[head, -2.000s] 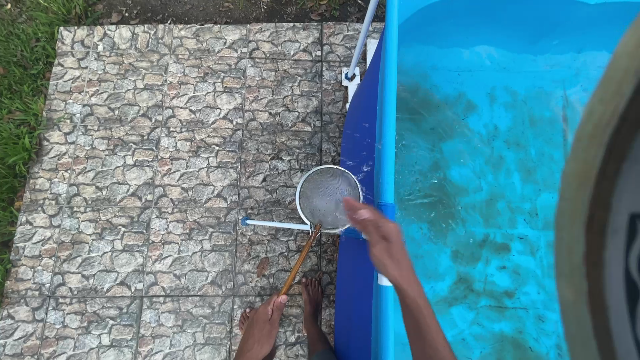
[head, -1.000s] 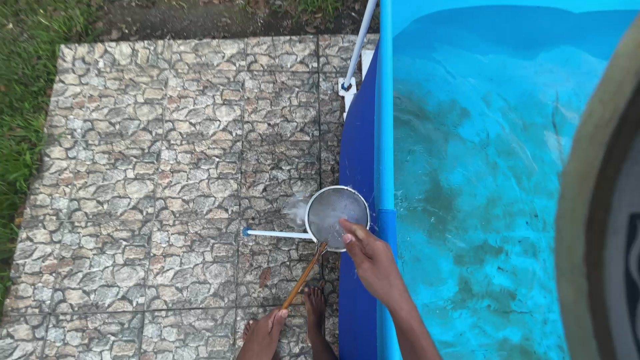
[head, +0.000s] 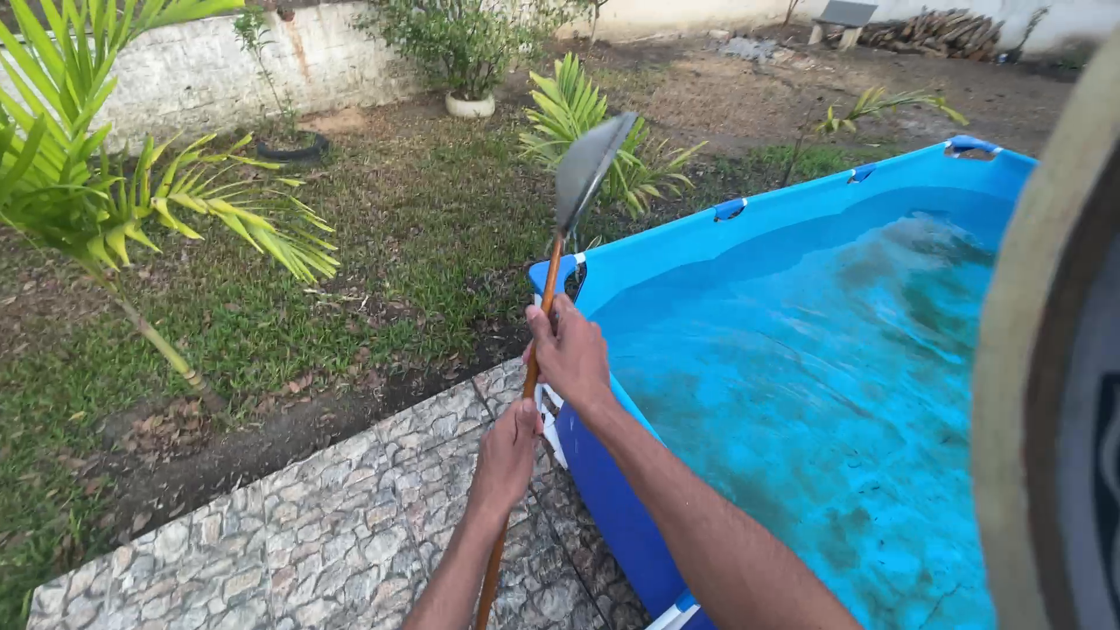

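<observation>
Both my hands grip the wooden pole of a round mesh skimmer net. My right hand is higher on the pole, close to the pool's corner, and my left hand is just below it. The net is raised beyond my hands, its mesh tilted on edge, in front of a small palm. To the right lies the blue frame pool, with water in it and dark patches showing through. Below my left hand the pole runs down over the patio tiles.
Stone-patterned tiles border grass on the left. A young palm leans at the left. A potted bush, a white wall, a bench and a wood pile stand farther back. A blurred rounded object covers the right edge.
My right hand, earlier free over the mesh near the pool's side, now grips the pole. The net has gone from low beside the pool wall to raised ahead. The view has tilted up toward the yard.
</observation>
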